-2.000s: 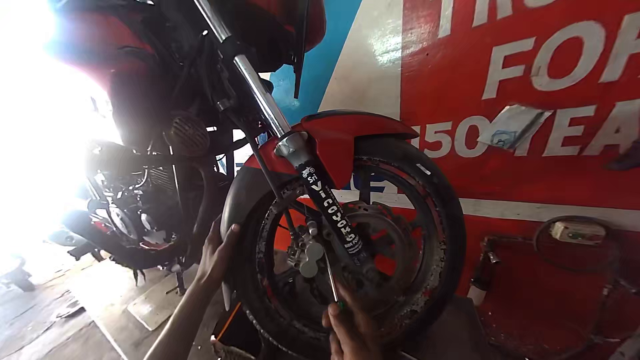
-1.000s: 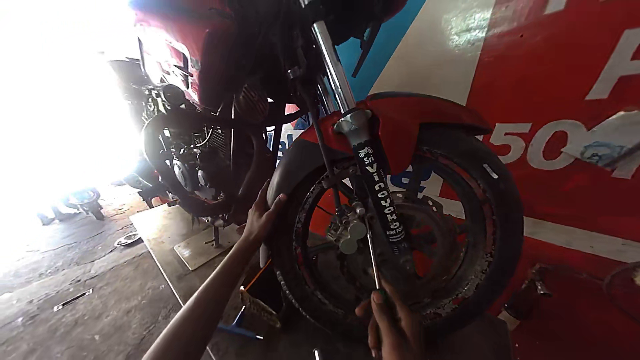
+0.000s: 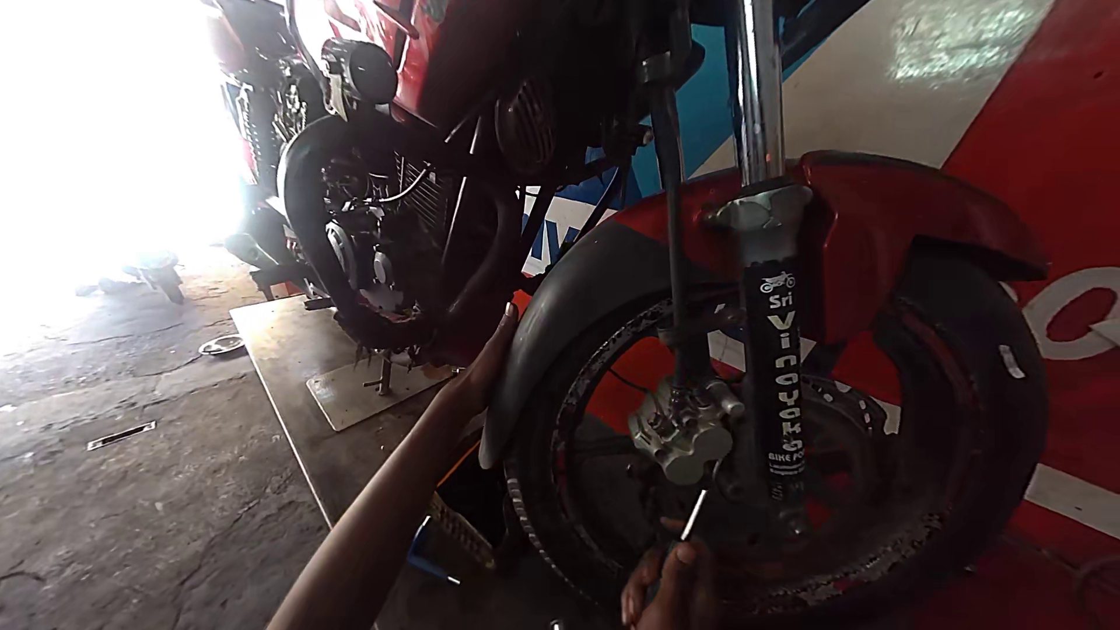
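Observation:
My left hand (image 3: 490, 367) lies flat against the rear edge of the dark front mudguard (image 3: 569, 306) of a red motorcycle. Low in the view, my right hand (image 3: 669, 586) is closed around a thin metal-shafted tool (image 3: 696, 514), probably a screwdriver; its handle is hidden in the fingers. The shaft points up toward the brake caliper (image 3: 682, 433), and whether its tip touches is too dark to tell. Beside the caliper runs the fork leg (image 3: 774, 367) with a lettered black cover, in front of the spoked-rim area of the front wheel (image 3: 962, 367).
The motorcycle stands over a metal platform (image 3: 350, 437) on a concrete floor (image 3: 149, 490). A blue-handled tool (image 3: 429, 560) and an open box (image 3: 464, 525) lie beside the tyre. A painted wall (image 3: 1076, 411) rises behind the wheel. Another motorcycle (image 3: 262, 105) stands at the back left.
The view has come closer and shifted toward the engine side. My left hand stays on the mudguard, and my right hand still holds the tool below the caliper.

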